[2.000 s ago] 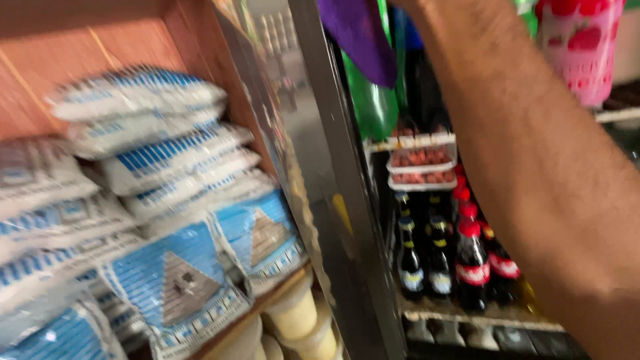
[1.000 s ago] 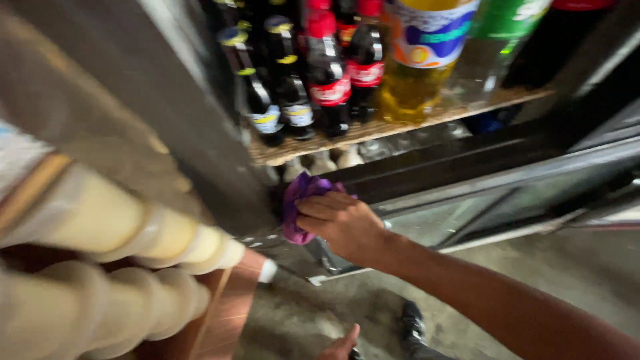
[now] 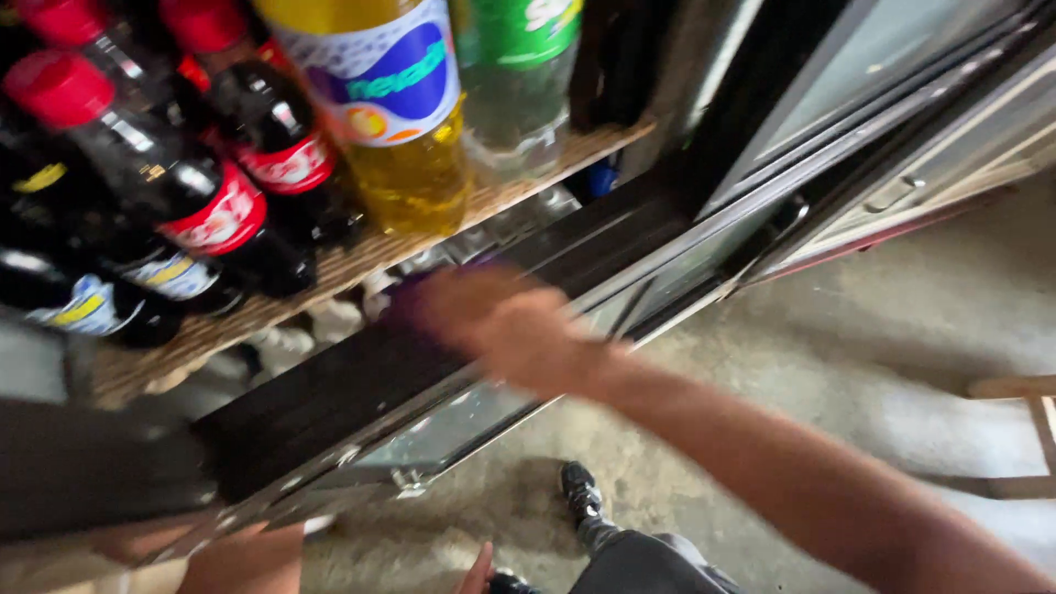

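Note:
My right hand [image 3: 511, 326], blurred, presses a purple cloth [image 3: 404, 301] onto the black lower frame [image 3: 330, 404] of a drinks cooler. Most of the cloth is hidden under the fingers. Just behind it runs a wooden shelf edge [image 3: 330, 285] with cola bottles [image 3: 223, 206] with red caps, a yellow soda bottle [image 3: 404, 157] and a green-labelled Sprite bottle [image 3: 520, 91]. Of my left hand [image 3: 476, 569] only a finger or thumb shows at the bottom edge, low over the floor; what it holds, if anything, is out of sight.
A glass door [image 3: 462, 429] with a metal frame lies along the cooler's front. Below is a concrete floor [image 3: 792, 330], with my shoe [image 3: 580, 487] on it. Part of a wooden stool or bench [image 3: 1015, 386] stands at the right. A brown panel [image 3: 243, 561] is at lower left.
Two seconds ago the purple cloth was high, near the upper bottles; a second ago it was at the frame's left corner. Since then my right hand has moved it rightward along the frame. The view has shifted closer.

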